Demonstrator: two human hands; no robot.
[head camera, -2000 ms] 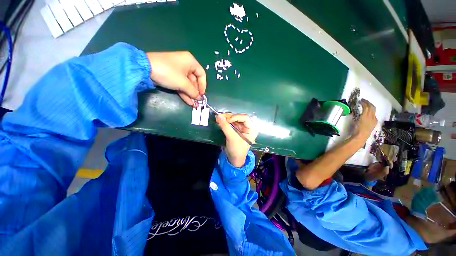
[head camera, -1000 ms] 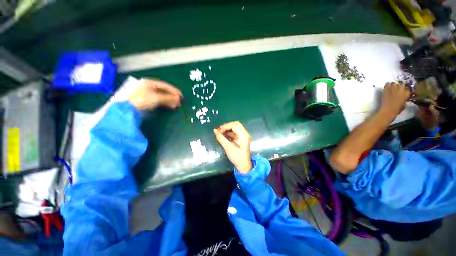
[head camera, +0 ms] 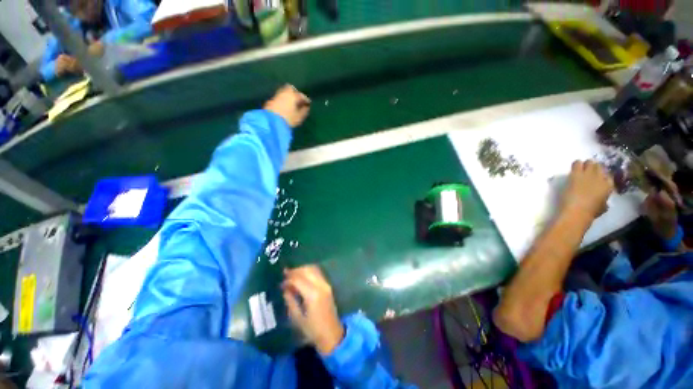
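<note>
My left hand [head camera: 289, 105] is stretched far forward over the green lane behind the pale rail. Its fingertips are together; whether they hold something cannot be told. My right hand [head camera: 311, 300] is curled and blurred near the bench's front edge; no tweezers can be made out in it. A white pad sheet [head camera: 262, 313] lies just left of it. Tiny white pieces [head camera: 274, 248] lie loose on the green bench above my right hand, and others form a heart outline [head camera: 286, 213], partly hidden by my left sleeve.
A solder spool [head camera: 450, 207] stands right of centre. A neighbour's hand [head camera: 589, 186] is over white paper [head camera: 547, 133] with small metal parts [head camera: 498, 159]. A blue bin [head camera: 157, 202] and a grey metal unit [head camera: 49, 266] are at left. The pale rail [head camera: 365, 148] crosses behind.
My left hand has moved away from the pad sheet and out past the rail. My right hand has left the sheet; the tweezers seen earlier no longer show. The view has shifted, showing more lane.
</note>
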